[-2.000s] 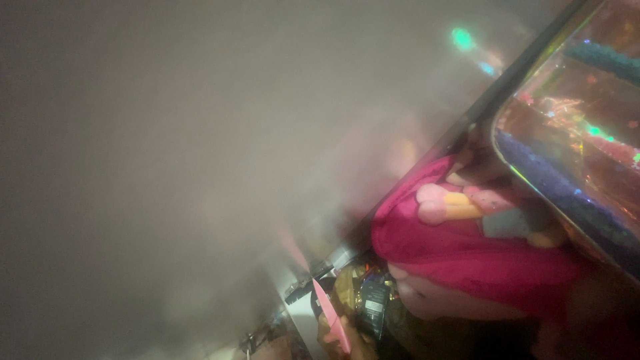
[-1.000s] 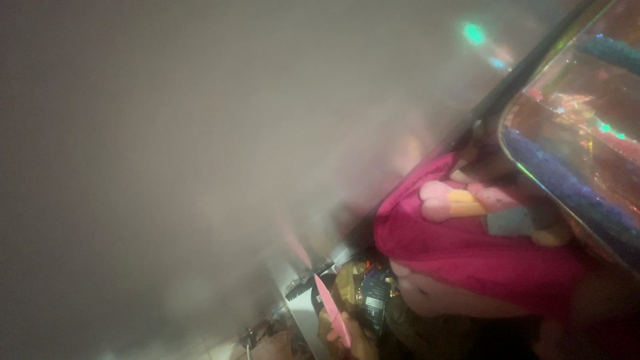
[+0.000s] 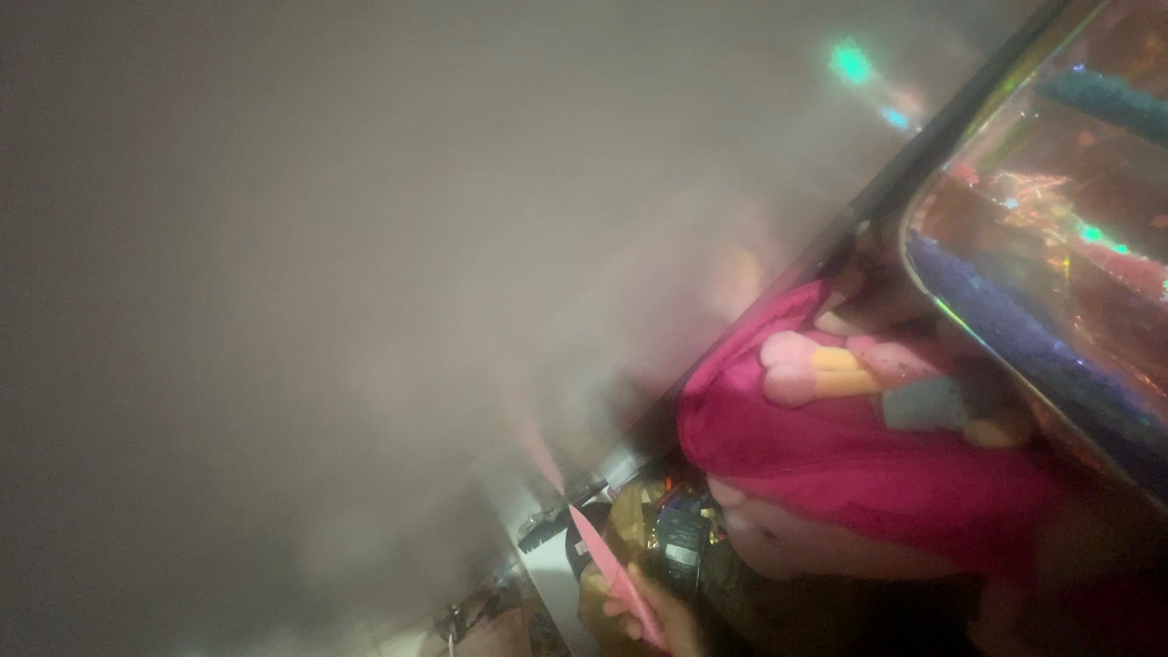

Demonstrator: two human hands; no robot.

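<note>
At the bottom, small and dim, a bare hand [image 3: 671,611] has its fingers around the lower end of a pink knife-shaped object [image 3: 607,555], whose point is directed up and left. The frame does not settle whether this is my left or my right hand, or another person's. A dark packet bearing writing [image 3: 682,547] lies just right of the pink object. No other hand can be made out clearly.
A blurred grey glossy surface [image 3: 319,228] fills the left and shows faint reflections. Magenta fabric [image 3: 776,456] with a pink and yellow soft toy [image 3: 812,370] is at centre right. A clear iridescent case [image 3: 949,315] is at upper right. Small clutter lies near the bottom.
</note>
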